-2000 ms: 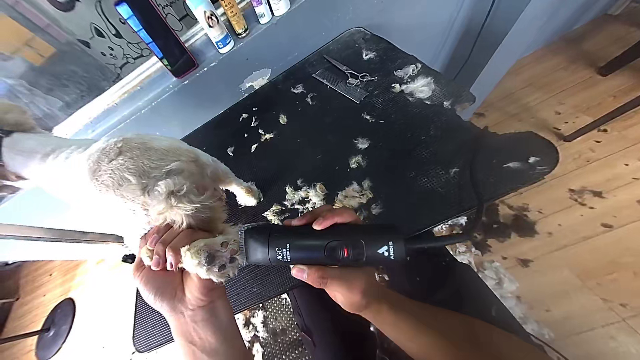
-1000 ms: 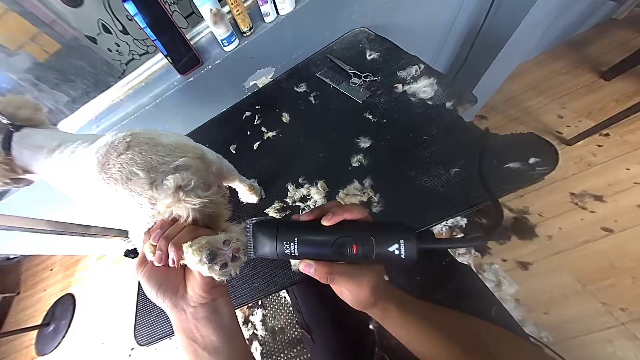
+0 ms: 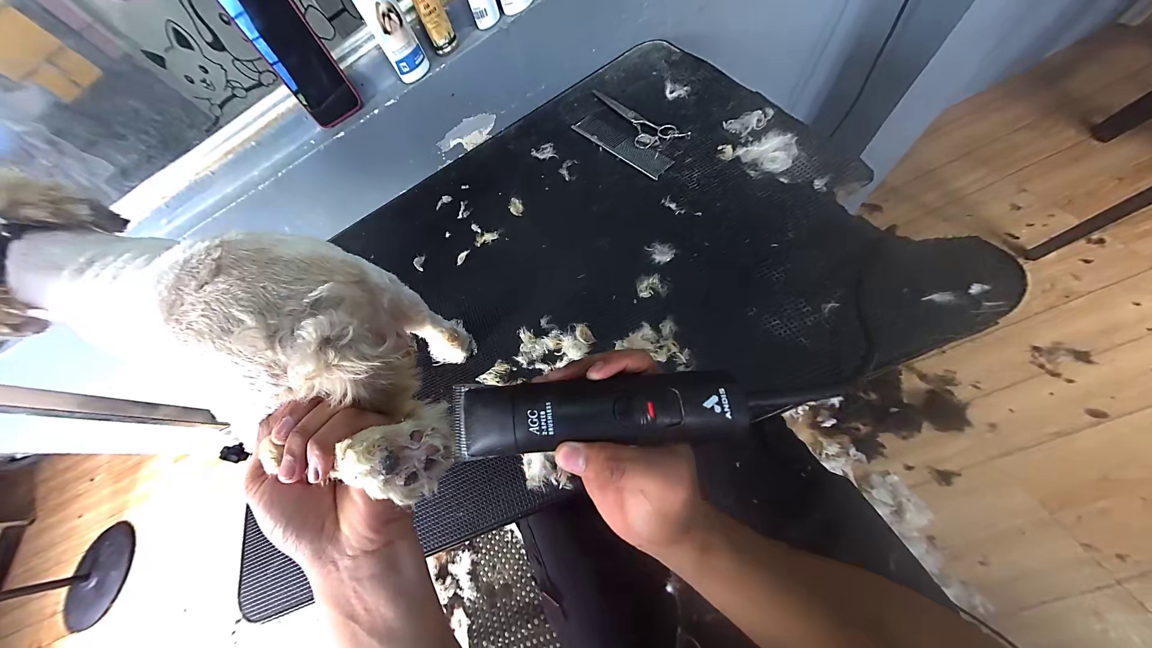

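A dog (image 3: 270, 306) with short cream fur stands at the left of a black grooming table, its rear toward me. My left hand (image 3: 328, 481) is closed around its raised hind leg, with the paw (image 3: 396, 459) turned so that the pads show. My right hand (image 3: 639, 477) grips a black Andis electric clipper (image 3: 585, 414), thumb below and fingers above. The clipper's blade (image 3: 461, 423) is at the right edge of the paw; whether it touches the fur is hard to tell. The other hind foot (image 3: 448, 342) rests on the table.
Scissors (image 3: 634, 119) and a comb (image 3: 621, 144) lie at the far end of the table mat (image 3: 576, 252). Fur tufts (image 3: 553, 346) are scattered over it. A phone (image 3: 310, 72) and bottles (image 3: 396, 40) stand on the ledge. The clipper's cord (image 3: 792, 394) runs right; a metal bar (image 3: 108, 405) is at left.
The clipper in my right hand has shifted slightly against the paw's edge between frames. Both hands keep their holds, and the dog's body stays in nearly the same place.
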